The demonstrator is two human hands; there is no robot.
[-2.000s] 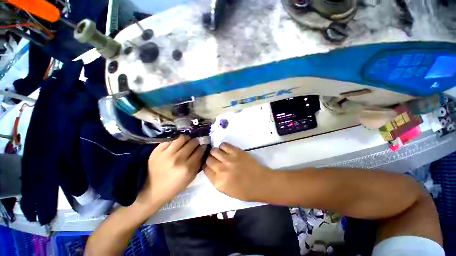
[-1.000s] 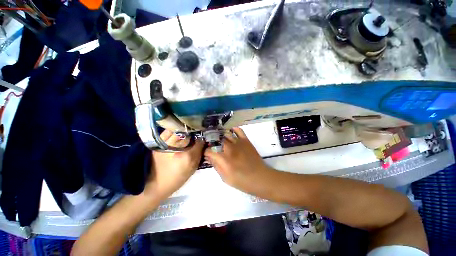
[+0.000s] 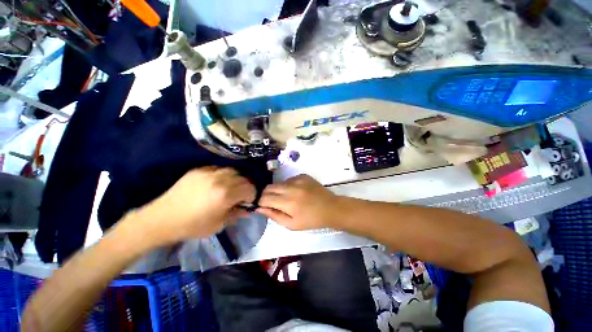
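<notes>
A large navy garment piece lies left of the needle and reaches under my hands. A pale grey cloth hangs at the table's front edge below my hands. My left hand, slightly blurred, grips the navy cloth's edge with bent fingers. My right hand pinches the same cloth just right of it. Both are in front of the presser foot area of the white and blue sewing machine. The fingertips' exact hold on the cloth is partly hidden.
A black phone-like display lies under the machine arm. A red and gold packet and bobbins are at the table's right end. Blue baskets and scraps are below. An orange-handled tool stands upper left.
Both hands have moved from beside the needle towards the table's front edge, drawing the cloth with them. The navy cloth is spread differently, and grey cloth now shows beneath my hands.
</notes>
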